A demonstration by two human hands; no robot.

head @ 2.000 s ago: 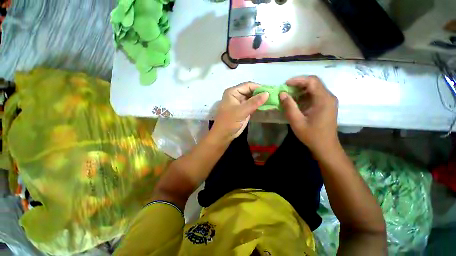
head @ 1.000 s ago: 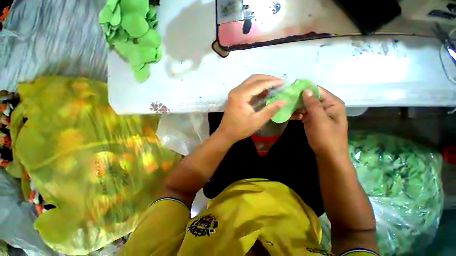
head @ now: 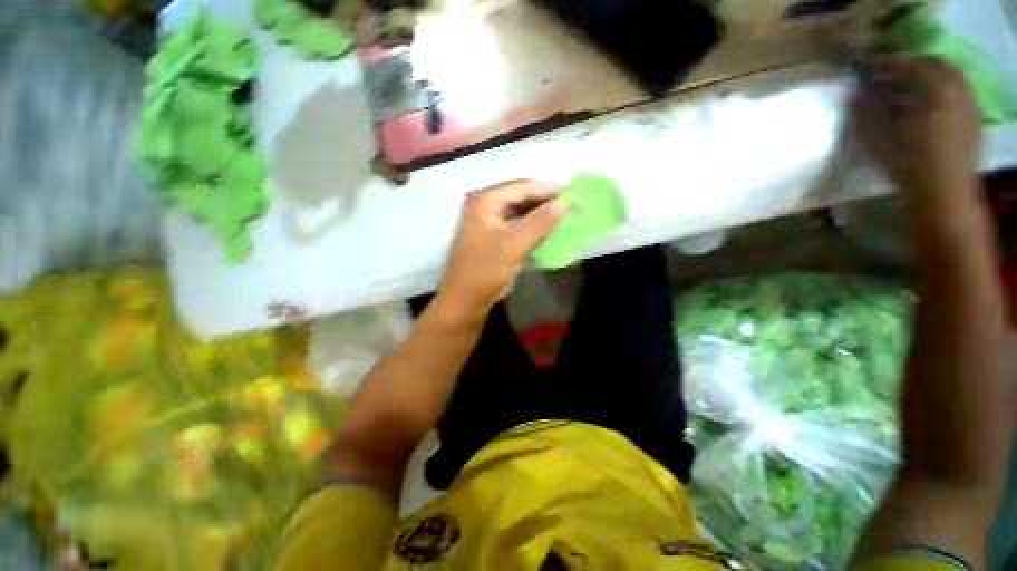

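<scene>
My left hand pinches a light-green cut piece at the front edge of the white table. The piece is flat and rounded. My right hand is far out to the right over the table, dark and blurred, beside other green pieces. Whether its fingers hold anything cannot be seen.
A pile of green pieces lies on the table at the left. The pink machine plate, lamp glare and a black pad are behind my left hand. A yellow sack and a clear bag of green pieces are below.
My right hand has let go of the green piece and moved far right. My left hand keeps the piece. The view has shifted to the right, and green pieces now show at the right.
</scene>
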